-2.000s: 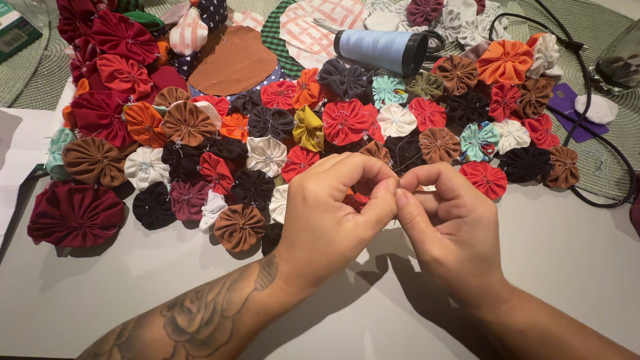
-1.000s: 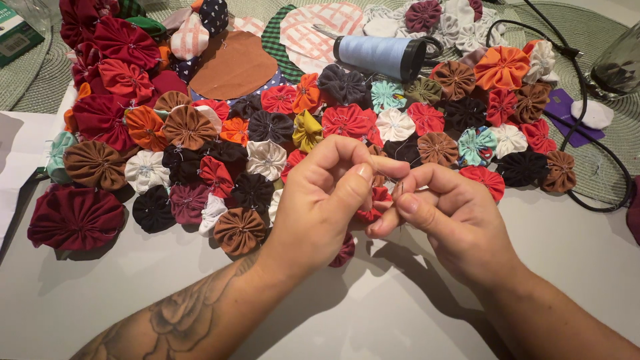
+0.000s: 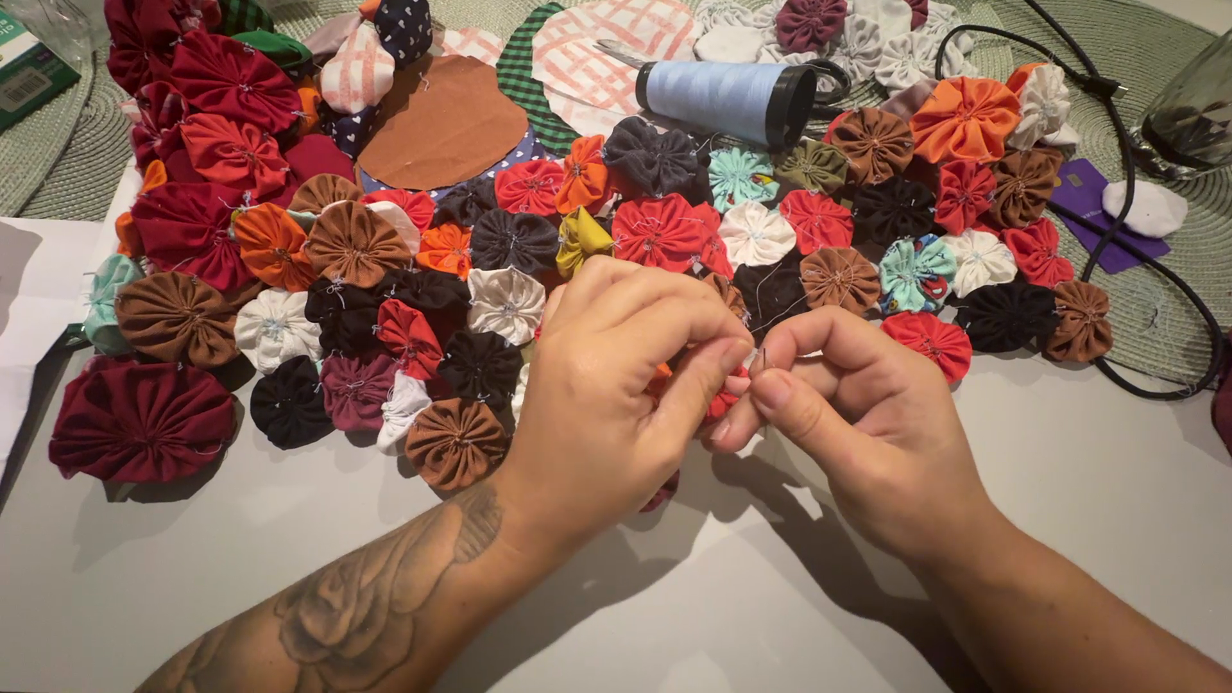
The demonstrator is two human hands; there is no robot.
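My left hand [image 3: 626, 375] and my right hand [image 3: 847, 414] meet over the lower edge of a patchwork of gathered fabric yo-yos [image 3: 654, 231]. Between the right thumb and forefinger is a thin sewing needle [image 3: 764, 358], and a fine thread [image 3: 770, 279] runs up from there over a black yo-yo. The left thumb and forefinger are pinched together beside it; what they pinch is too small to tell. Red fabric shows between the hands, partly hidden. Behind them lies a spool of light blue thread [image 3: 712, 96] with black ends.
Small scissors [image 3: 616, 52] lie partly behind the spool. Brown fabric [image 3: 443, 120] and checked pieces lie at the back. A black cable [image 3: 1121, 173] curves down the right side near a glass [image 3: 1193, 111]. White paper [image 3: 29, 298] is at the left edge, a green box [image 3: 29, 72] behind it.
Two seconds ago the fingertips of both hands were together; one second ago they were a little apart. Now they are close again, with the needle visible at the right fingertips.
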